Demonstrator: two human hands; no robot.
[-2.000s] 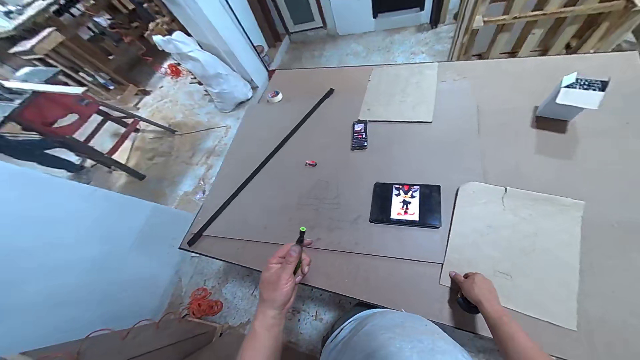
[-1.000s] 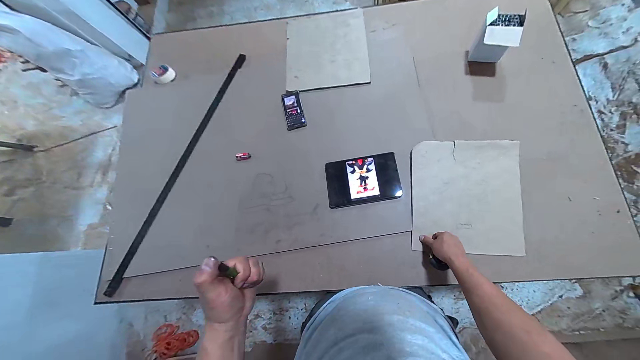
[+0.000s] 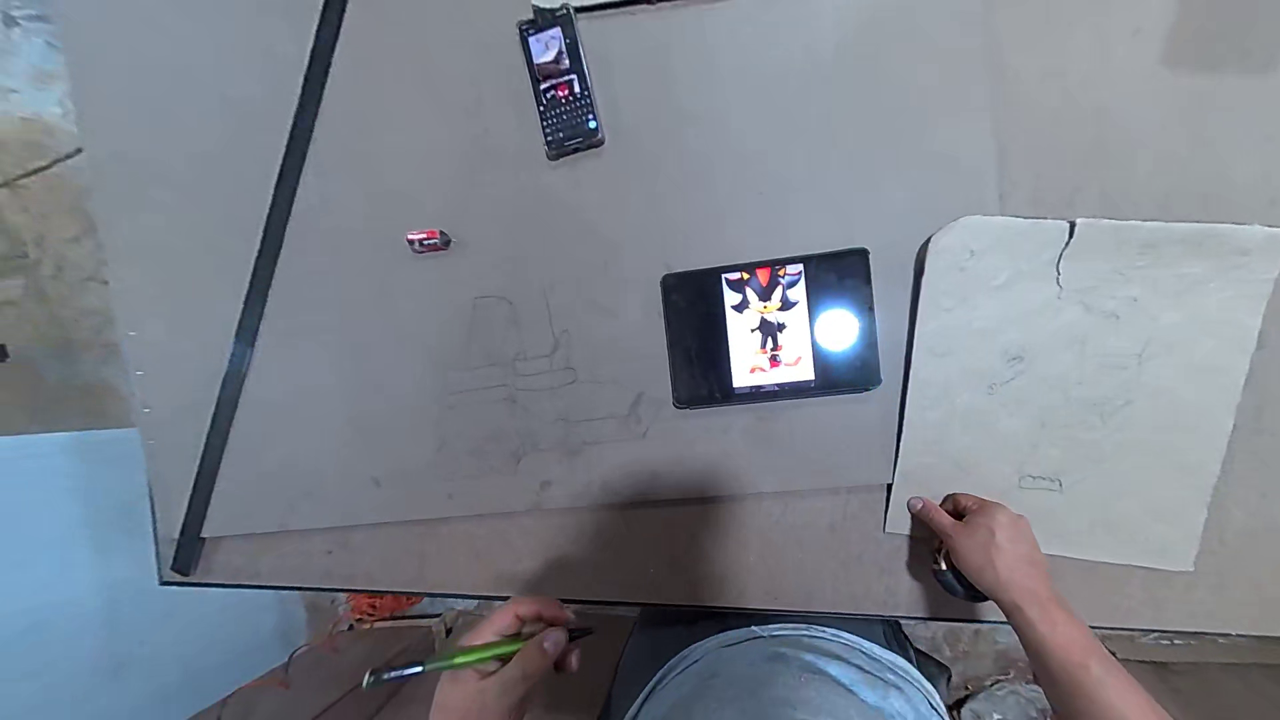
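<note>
My left hand [image 3: 515, 655] is closed around a green pen or pencil [image 3: 470, 657], just off the table's near edge. At the lower left corner of a pale board sheet [image 3: 1120, 400], my right hand [image 3: 985, 550] holds a dark rounded object [image 3: 957, 580], mostly covered by the fingers. Left of that sheet lies a tablet [image 3: 697, 340] showing a cartoon character, with a bright glare on its screen. Faint pencil lines mark the large grey-brown sheet [image 3: 380, 430]. A phone [image 3: 562, 90] with a lit screen lies at the top, and a small red and black object [image 3: 429, 241] lies left of centre.
A long black strip [image 3: 265, 270] runs slantwise along the left side of the table [image 3: 800, 570]. Another sheet's edge shows at the top behind the phone. An orange cord [image 3: 383, 606] lies below the near edge. The pale sheet has a tear at its top.
My left hand has moved with the green pen or pencil from over the table's near part to beyond its edge. My right hand stays by the pale sheet's corner. The view has tipped down.
</note>
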